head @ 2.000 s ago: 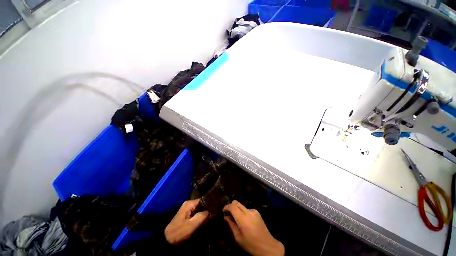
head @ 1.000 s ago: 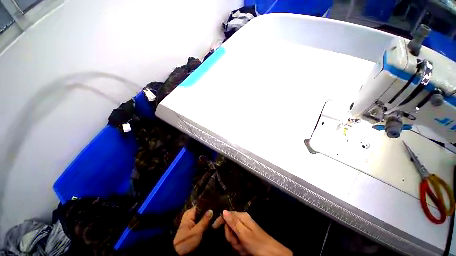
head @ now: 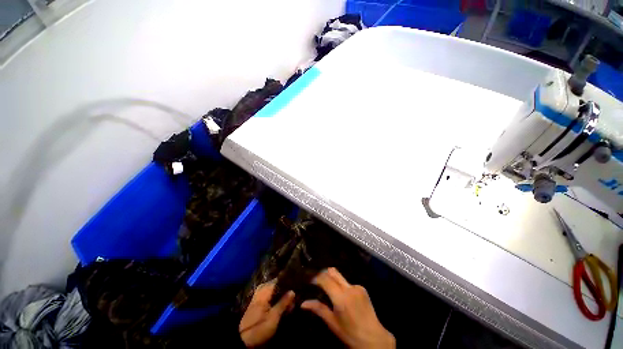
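A dark plaid garment piece [head: 300, 249] with thin tan lines lies in the lap, below the table's front edge. My left hand [head: 263, 315] is at its near side, thumb and fingers closed around the cloth. My right hand [head: 350, 310] is just to the right, its fingers bent over the cloth and its thumb apart from them; it is slightly blurred, and whether it pinches the cloth is hard to tell. The garment's lower part is lost in shadow.
The white machine table [head: 382, 116] has a ruler edge and blue tape. The sewing machine [head: 546, 129] stands right, scissors [head: 584, 269] beside it. Blue bins [head: 133, 221] with dark plaid heaps [head: 215, 198] stand left. Grey cloth [head: 44, 317] lies lower left.
My right hand has risen a little and its fingers have spread from the pinch. My left hand stays near the same place. The cloth has shifted slightly between them.
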